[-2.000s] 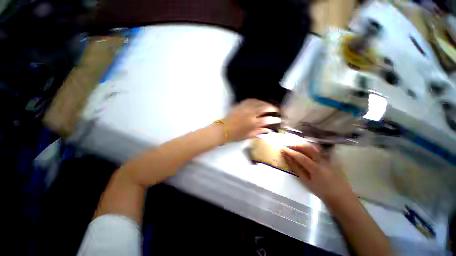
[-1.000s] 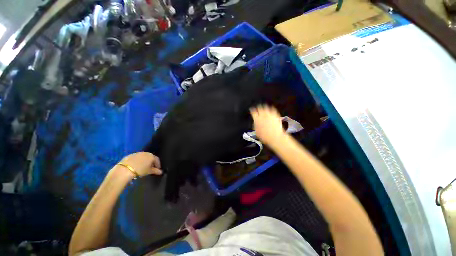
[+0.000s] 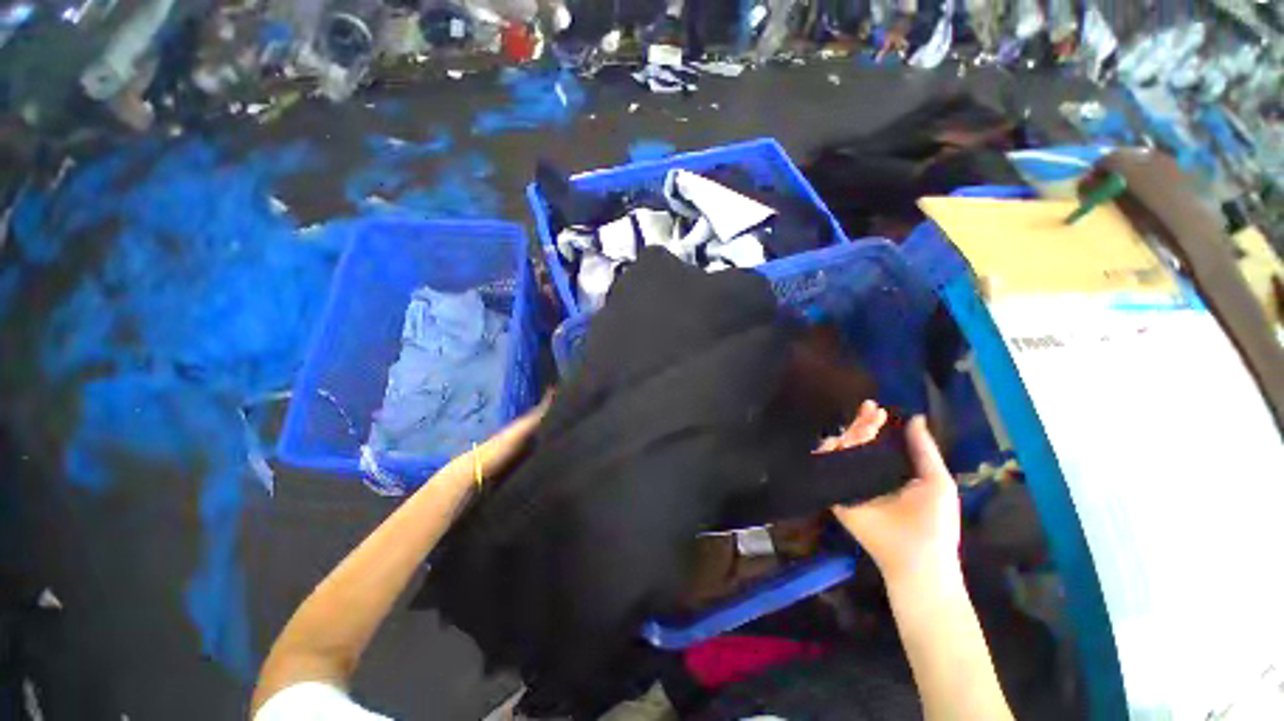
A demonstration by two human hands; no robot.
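Observation:
A large bundle of black cloth panels hangs over a blue crate in front of me. My left hand is at the bundle's left side; its fingers are hidden by the cloth. My right hand grips a black end of the cloth at the right, thumb and fingers raised around it. Brown cloth shows in the crate under the bundle.
A second blue crate at the left holds light blue cloth. A third crate behind holds white and black pieces. The white table with its teal edge and brown board stands at the right.
The view has turned from the sewing table to the crates. Since a second ago, my right hand has moved onto the black cloth, and the left has moved in against the bundle's side.

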